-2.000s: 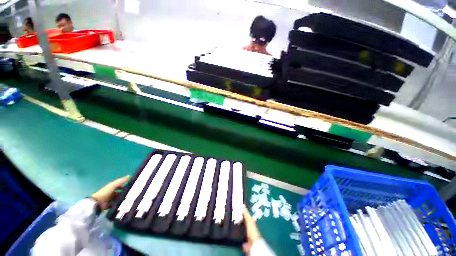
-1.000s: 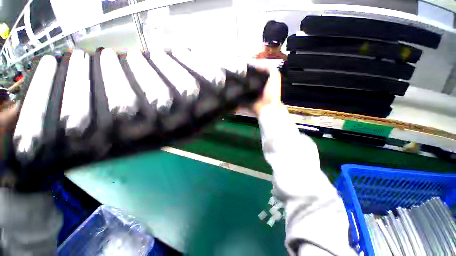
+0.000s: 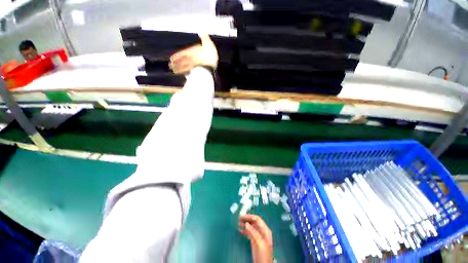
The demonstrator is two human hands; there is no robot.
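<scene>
My left hand [image 3: 195, 55] reaches up to the shelf and lies against the front of a stack of black trays [image 3: 154, 49], thumb raised, holding nothing that I can see. White shows on the top tray. My right hand [image 3: 256, 233] is low over the green bench, fingers curled beside loose small white pieces [image 3: 251, 191]. Whether it pinches a piece cannot be told. A blue perforated crate [image 3: 308, 180] at the right holds a dense bundle of thin white bars [image 3: 382, 205].
A taller stack of black trays [image 3: 297, 56] stands on the shelf [image 3: 400, 97]. A dark green belt [image 3: 256, 138] runs below it. A lined bin [image 3: 56, 252] is at the lower left. Red baskets [image 3: 38, 69] and a person [image 3: 27, 50] are at the far left.
The filled tray, held over the bench and then lifted in both hands, is no longer held. My left hand is now at the shelf stack. My right hand has come down beside the small pieces.
</scene>
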